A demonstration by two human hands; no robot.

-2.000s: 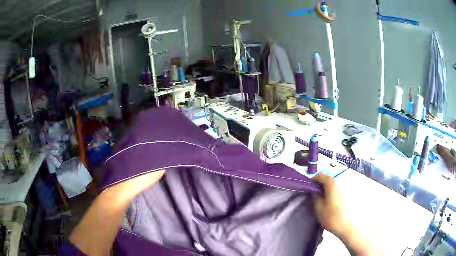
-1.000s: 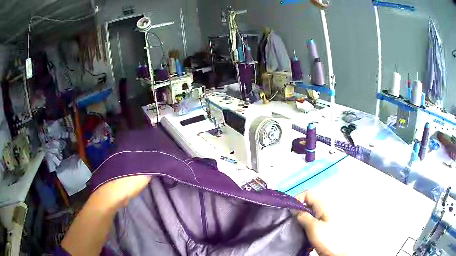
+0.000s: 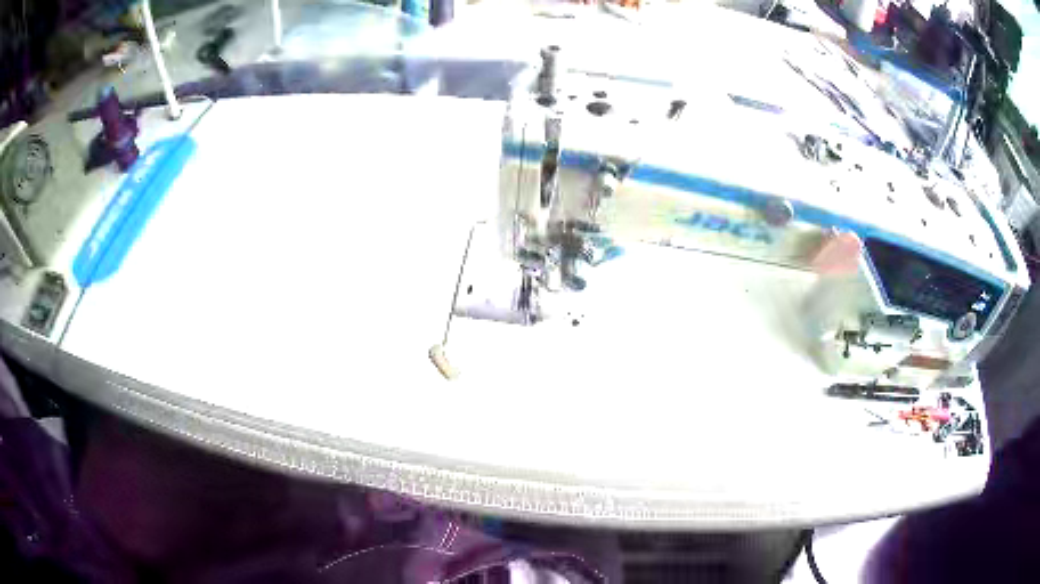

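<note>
Neither of my hands can be made out. The dark purple garment (image 3: 393, 561) lies below the table's front edge, cut off by the bottom of the picture and blurred, with pale curved stitch lines. The white lockstitch machine (image 3: 718, 217) stands on the table with its blue stripe and blurred lettering. Its presser foot and needle area (image 3: 530, 285) is at the left end of the head, with no cloth seen there. A thin dark line runs from there to a small tan piece (image 3: 444, 363) on the white table (image 3: 285, 297).
Orange-red snips (image 3: 924, 416), a dark stick (image 3: 872, 391) and a parts tray (image 3: 964, 431) are at the table's right end. The control panel (image 3: 935, 280) is above them. A purple thread cone (image 3: 116, 131) and blue strip (image 3: 135, 211) are left. A tape measure (image 3: 456, 493) lines the front edge.
The view has swung right and down to the near machine. The garment, earlier spread between both hands, now shows only low below the table edge. Both hands have left sight.
</note>
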